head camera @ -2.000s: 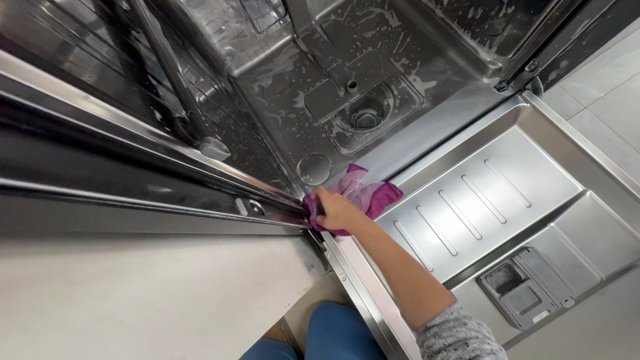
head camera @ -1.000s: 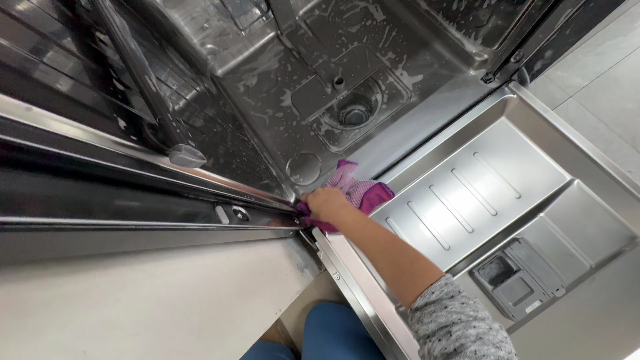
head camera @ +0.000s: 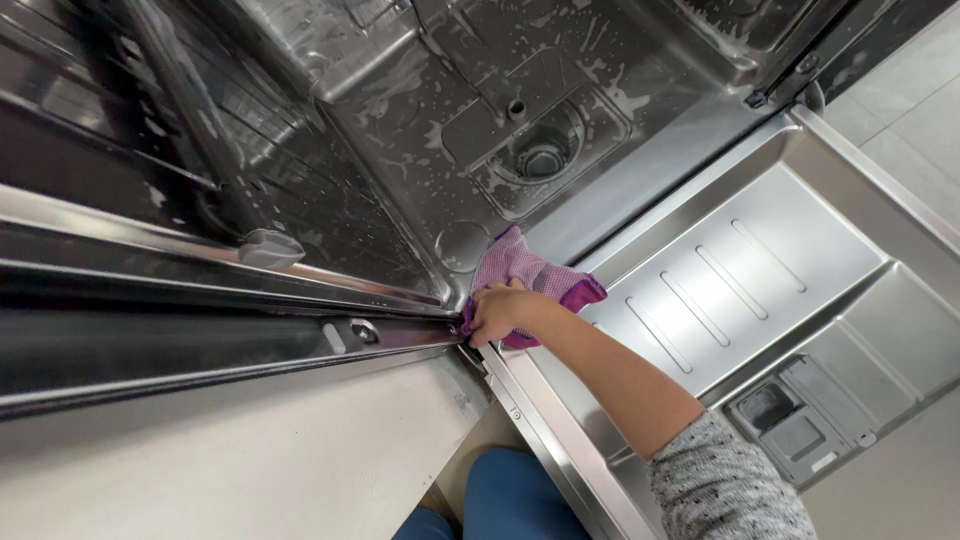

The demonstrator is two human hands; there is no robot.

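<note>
My right hand (head camera: 499,311) is closed on a pink and purple cloth (head camera: 525,262) at the lower front corner of a dishwasher's steel tub (head camera: 405,180). Its fingers press the cloth against the foot of the tub's left front frame (head camera: 405,330), close to the hinge side of the lowered door. The rest of the cloth spreads over the tub's front lip and the door's edge. Whitish splashes or streaks mark the tub floor around the round filter well (head camera: 541,157). My left hand is out of the picture.
The opened dishwasher door (head camera: 720,277) lies to the right, with a detergent dispenser (head camera: 799,420) in its inner panel. A grey rail end cap (head camera: 271,249) juts out at the left. A pale panel (head camera: 225,450) stands at the lower left, above my knees.
Both earlier frames show the right hand with the cloth at this same corner. The hand has stayed there, with only a slight shift of the view.
</note>
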